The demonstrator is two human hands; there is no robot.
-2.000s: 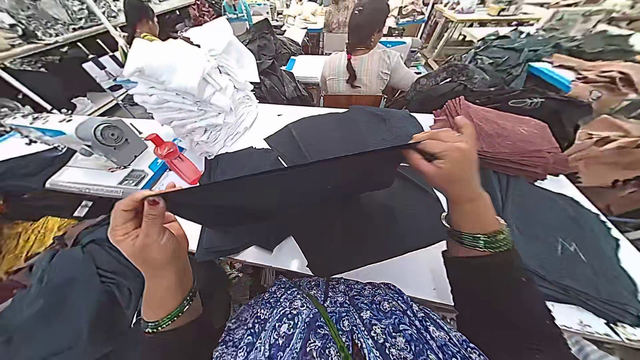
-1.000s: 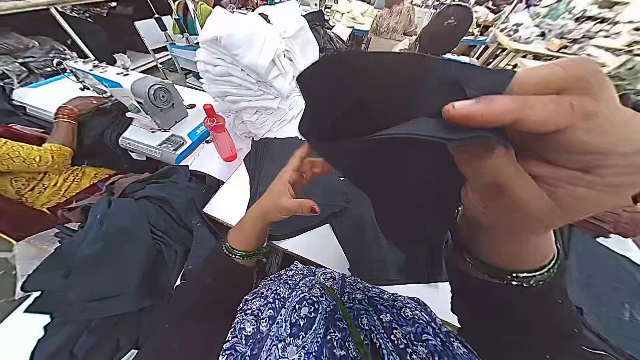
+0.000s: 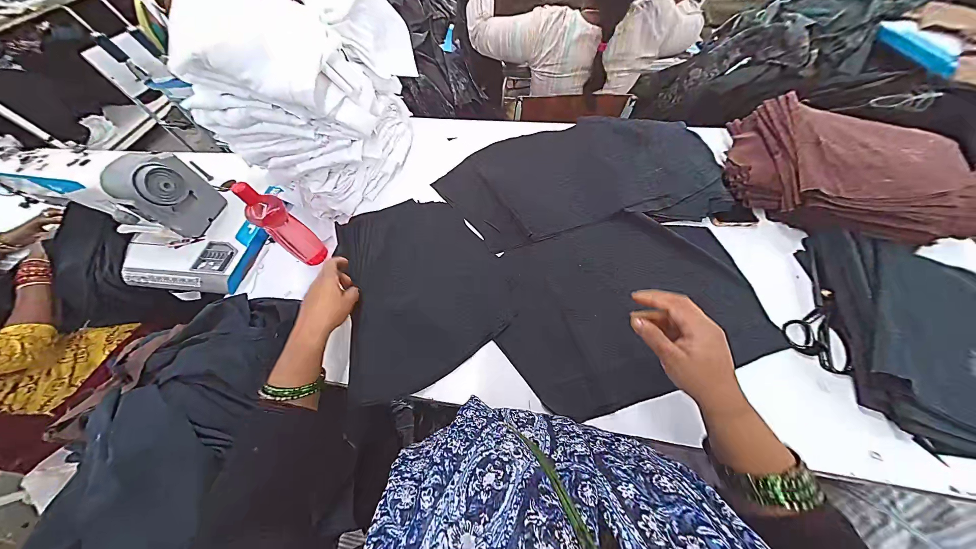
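Note:
Black fabric pieces [image 3: 595, 305] lie flat and overlapping on the white table [image 3: 648, 419] before me. My right hand [image 3: 682, 343] is over the right-hand piece, thumb and fingers curled apart, with nothing between them. At the left edge of another black piece [image 3: 419, 297] is my left hand [image 3: 332, 293], its fingers bent; whether it pinches the cloth edge cannot be made out. A further dark folded piece [image 3: 587, 179] overlaps both at the back. Close beyond my left hand a red plastic bottle [image 3: 282, 225] lies tilted.
White cloth [image 3: 297, 99] is piled at the back left, maroon cloth [image 3: 846, 168] at the back right. Black-handled scissors [image 3: 820, 335] lie by dark cloth [image 3: 907, 328] on the right. A sewing machine [image 3: 183, 259] and a co-worker's hands [image 3: 30, 252] are at left; another person [image 3: 564, 46] sits beyond the table.
The black cloth my right hand held up one second ago is no longer raised; black pieces lie flat on the table. My right hand has let go and is lower. The view has shifted.

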